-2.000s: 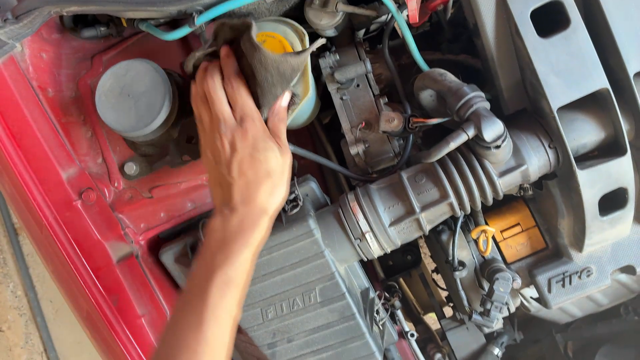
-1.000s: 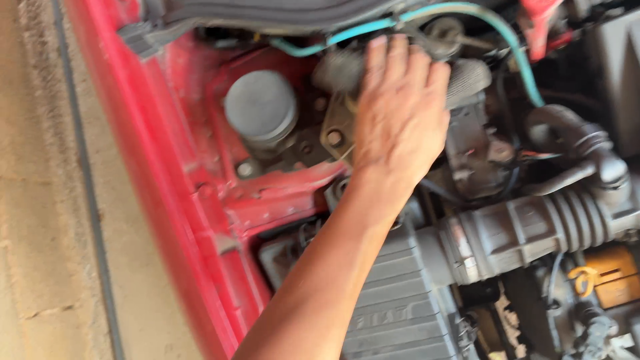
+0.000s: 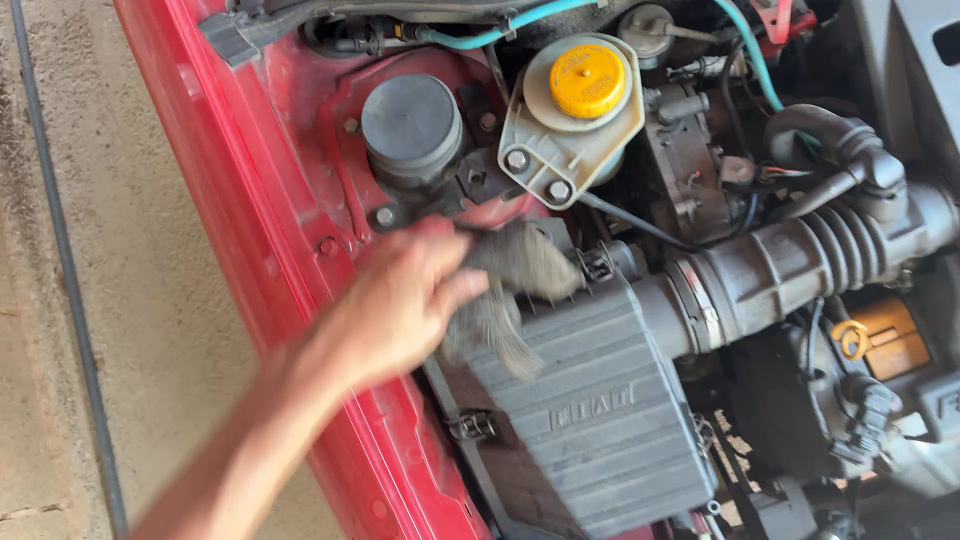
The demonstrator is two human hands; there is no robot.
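My left hand (image 3: 397, 300), blurred by motion, reaches in from the lower left and grips a grey-brown cloth (image 3: 525, 262) between thumb and fingers. The cloth hangs over the upper left corner of the black air filter housing (image 3: 592, 450). Above the hand stands a round grey cap (image 3: 411, 124) on the strut mount. To its right is a whitish fluid reservoir (image 3: 570, 142) with a yellow screw cap (image 3: 587, 81), bolted by its flange. My right hand is out of view.
The car's red fender edge (image 3: 225, 225) runs down the left side, with concrete floor (image 3: 165, 247) beyond it. A ribbed black intake hose (image 3: 795, 262) leads right from the housing. A teal hose (image 3: 517, 22) crosses the top.
My left hand, still holding the cloth, has moved from the reservoir toward the air filter housing. The reservoir's yellow cap, hidden one second ago, is now uncovered. The view has shifted.
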